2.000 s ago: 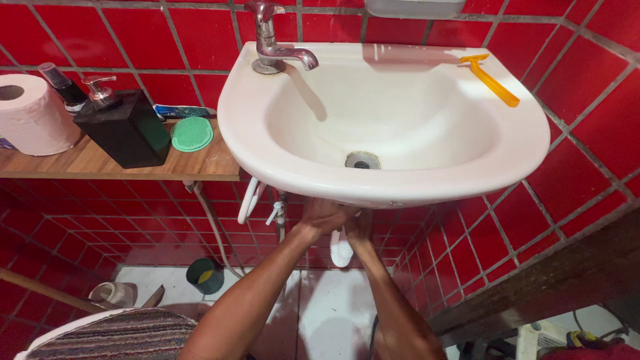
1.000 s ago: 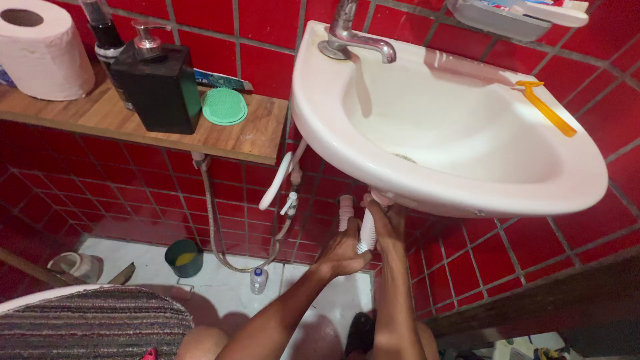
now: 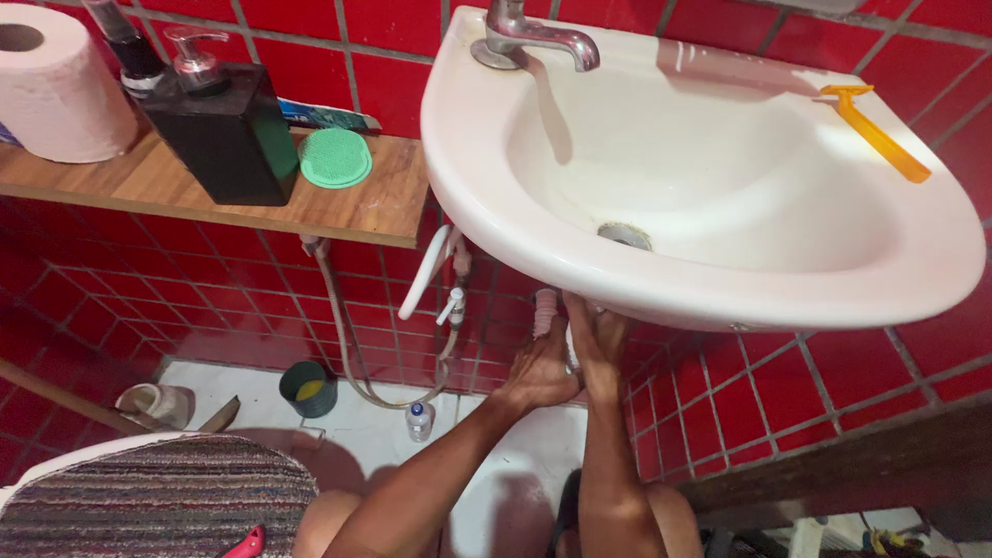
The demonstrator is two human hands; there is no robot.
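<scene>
Under the front edge of a white ceramic washbasin [image 3: 682, 298], both my hands are at a white corrugated drain hose [image 3: 572, 350]. My left hand [image 3: 542, 368] is wrapped around the hose near its bend, close to the ribbed pipe end [image 3: 545, 306] at the wall. My right hand [image 3: 598, 337] reaches up beneath the basin, its fingers partly hidden by the rim and touching the hose's upper part. The metal drain [image 3: 625, 235] shows inside the basin. A chrome tap [image 3: 542, 37] stands at the back left, and an orange razor [image 3: 883, 139] lies on the right rim.
Left of the basin, a wooden shelf [image 3: 380, 201] holds a black soap dispenser [image 3: 232, 132], a green scrubber [image 3: 335, 158] and a toilet paper roll [image 3: 66, 93]. Below are a flexible supply hose [image 3: 339, 310], a small bottle [image 3: 418, 422], a dark cup [image 3: 308, 390] and a striped cover [image 3: 163, 496].
Two seconds ago my hands were close together under the basin; my left hand has since come lower along the hose. The view has shifted and come closer.
</scene>
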